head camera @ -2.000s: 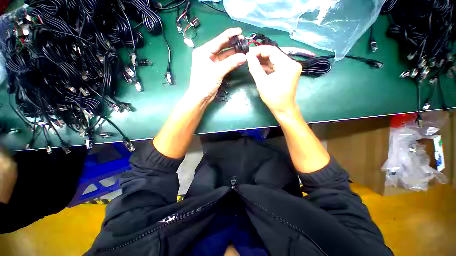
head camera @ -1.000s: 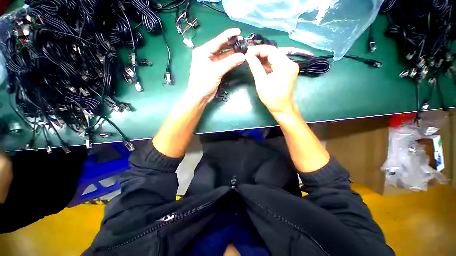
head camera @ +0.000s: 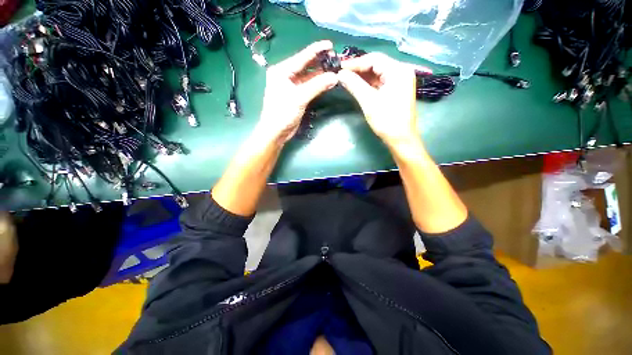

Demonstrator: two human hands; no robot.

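A small black housing (head camera: 330, 62) is held in the fingertips of my left hand (head camera: 290, 90), above the green mat. My right hand (head camera: 382, 93) meets it from the right, its thumb and fingertips closed at the housing; the fingers hide what they pinch. Black cord and a bit of red wire (head camera: 352, 52) show just behind the fingertips. A coiled black cable (head camera: 435, 86) lies right of my right hand, with a connector (head camera: 520, 83) on its free end. Small black parts (head camera: 305, 126) lie beside my left wrist.
A large heap of bundled cables (head camera: 90, 90) covers the left of the green bench (head camera: 229, 149); a smaller heap (head camera: 589, 48) is at right. A clear plastic bag (head camera: 423, 28) lies behind my hands. Short wired pieces (head camera: 258, 41) lie left of it. Part of another person (head camera: 55, 256) shows at lower left.
My right hand has turned slightly and closed in at the housing, its forearm a little further right. The left hand has barely moved. The plastic bag has shifted slightly left in view.
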